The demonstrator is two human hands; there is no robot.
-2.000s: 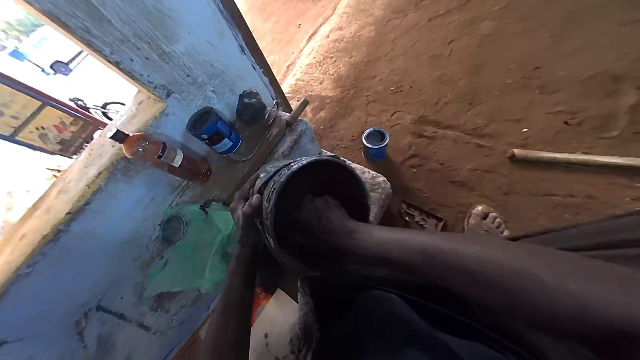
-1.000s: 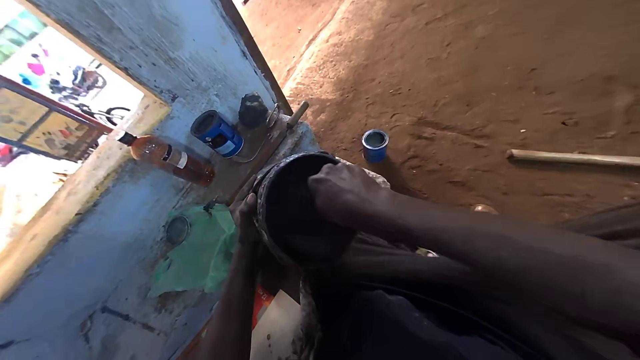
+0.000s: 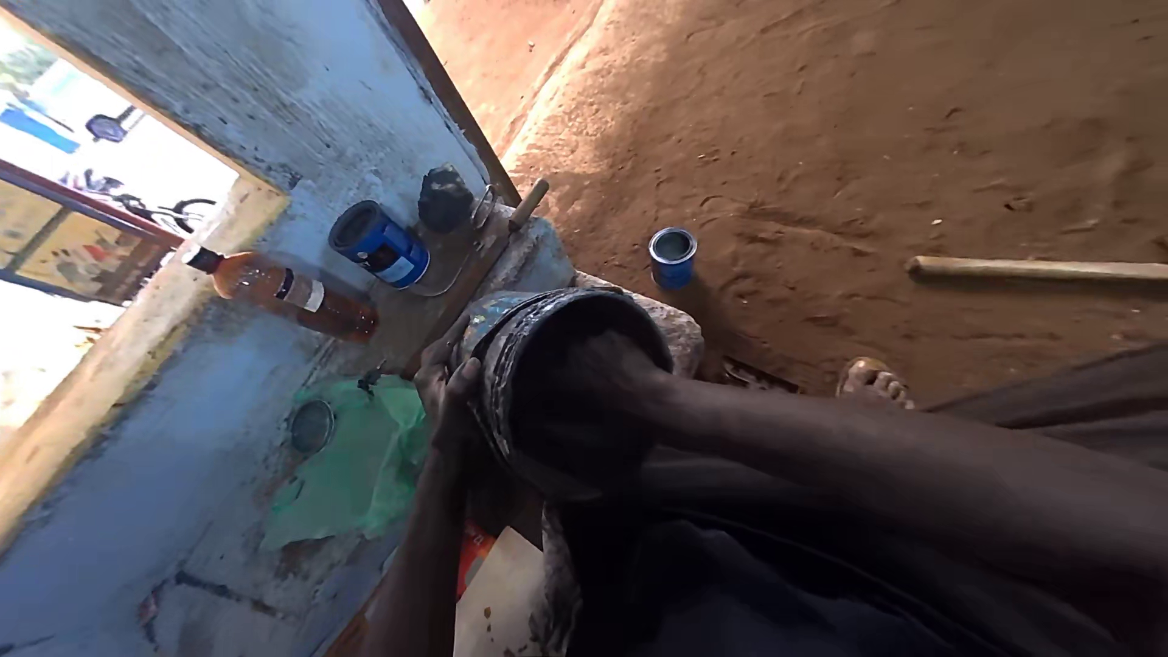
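Observation:
A round bucket with a dark inside and a smeared rim is tilted in front of my body. My left hand grips its outer wall on the left side. My right hand reaches into the mouth of the bucket; its fingers are lost in the dark, so whether they hold anything cannot be seen. Beyond the bucket, a blue tin and a plastic bottle of amber liquid lie or lean on the ledge. A green plastic sheet is left of my left forearm, with a round lid on it.
A small open blue tin stands on the earth floor, and a wooden pole lies at the right. On the ledge are a dark lump and a wooden handle. A bare foot shows beyond my right forearm.
My right hand rose toward the bucket's rim one second ago and is now deeper inside again. My left hand has stayed on the bucket's side.

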